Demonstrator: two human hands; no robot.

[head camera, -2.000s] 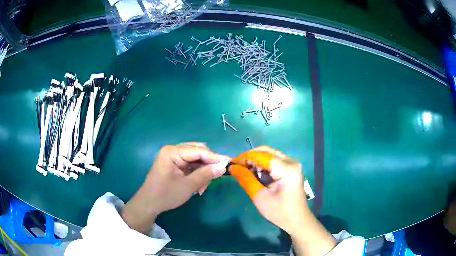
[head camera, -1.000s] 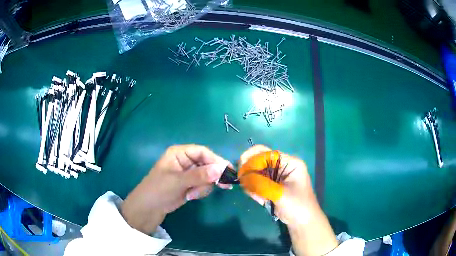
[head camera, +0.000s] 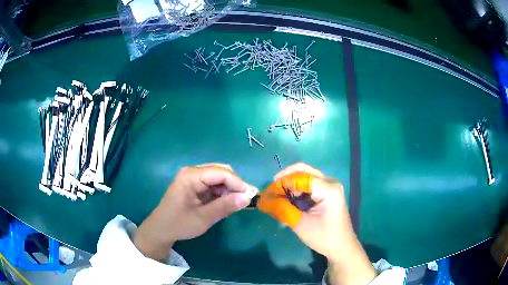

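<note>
My left hand [head camera: 203,197] pinches a small white end piece, mostly hidden by the thumb and forefinger. My right hand [head camera: 312,211] wears orange finger cots [head camera: 283,209] on thumb and forefinger and holds dark wires that fan out between its fingers. The fingertips of both hands meet at a short dark stretch of wire [head camera: 254,201]. The rest of the held harness is hidden by the hands. A dense pile of black-and-white harnesses [head camera: 83,142] lies at the left. A loose heap of short grey pin-like pieces [head camera: 287,69] lies at top centre.
A few grey pieces [head camera: 254,137] lie just beyond my hands. A single harness [head camera: 485,153] lies far right. A clear plastic bag [head camera: 159,28] overlaps the dark rail at the back. A dark stripe [head camera: 353,128] crosses the green surface [head camera: 412,145]. Blue stools or bins [head camera: 25,245] stand below left.
A single harness has appeared at the far right since the oldest frame. My hands stay together at front centre; the fingertips have closed around the dark wire stretch that showed more a second ago.
</note>
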